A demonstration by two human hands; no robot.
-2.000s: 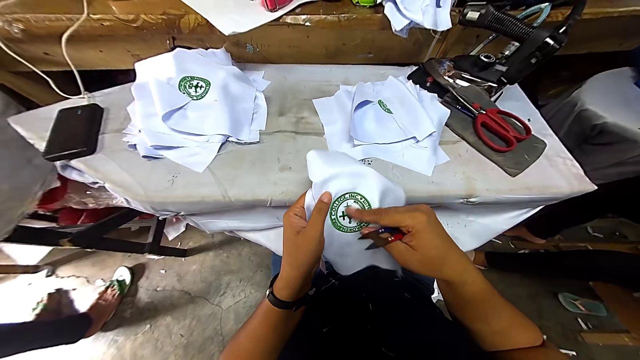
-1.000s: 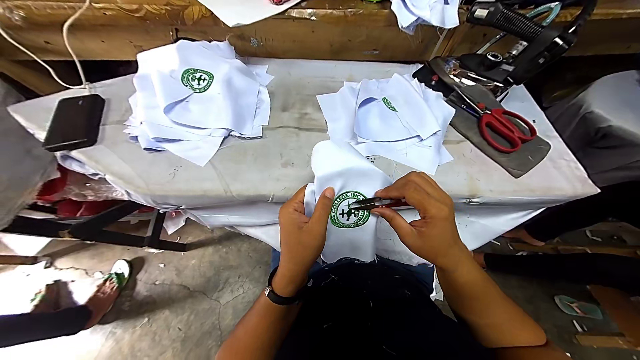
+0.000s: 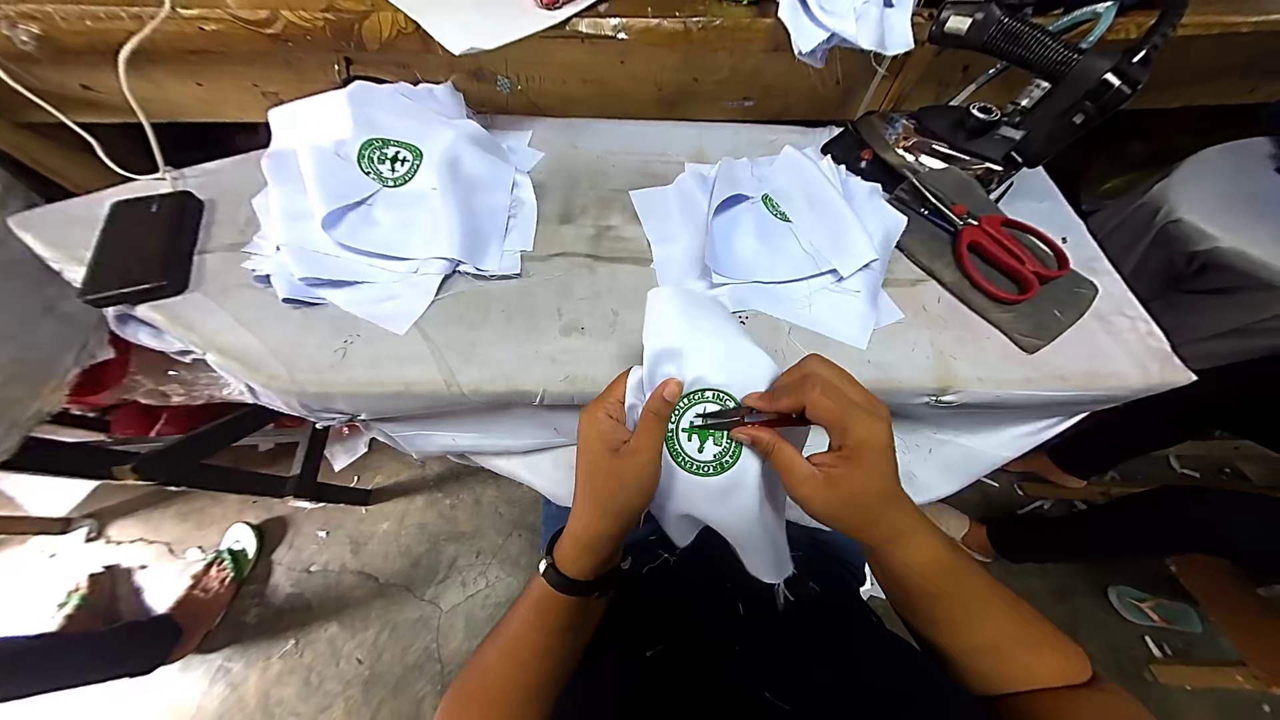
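My left hand (image 3: 625, 460) grips the left side of a white cloth piece (image 3: 690, 335), thumb on top beside its round green embroidered emblem (image 3: 705, 450). Between thumb and fingers of my right hand (image 3: 825, 440) is a pair of thread snips (image 3: 765, 420), its blades lying over the emblem. The cloth hangs at the near table edge. Beyond it, on the table, lies a pile of white cloth pieces (image 3: 770, 225) with part of a green emblem showing. A larger pile of such pieces (image 3: 440, 220) lies farther left, a whole emblem on top.
Red-handled scissors (image 3: 1005, 260) rest on a dark grey pad (image 3: 1050, 310) at the right, near a black iron-like device (image 3: 1000, 130). A black power bank or phone (image 3: 145, 245) with a white cable lies at the table's left end. Other people's feet are at both sides.
Two seconds ago my right fingers were over the emblem with the snips pointing left below them; now the snips' blades lie across the emblem. My left hand keeps hold of the cloth.
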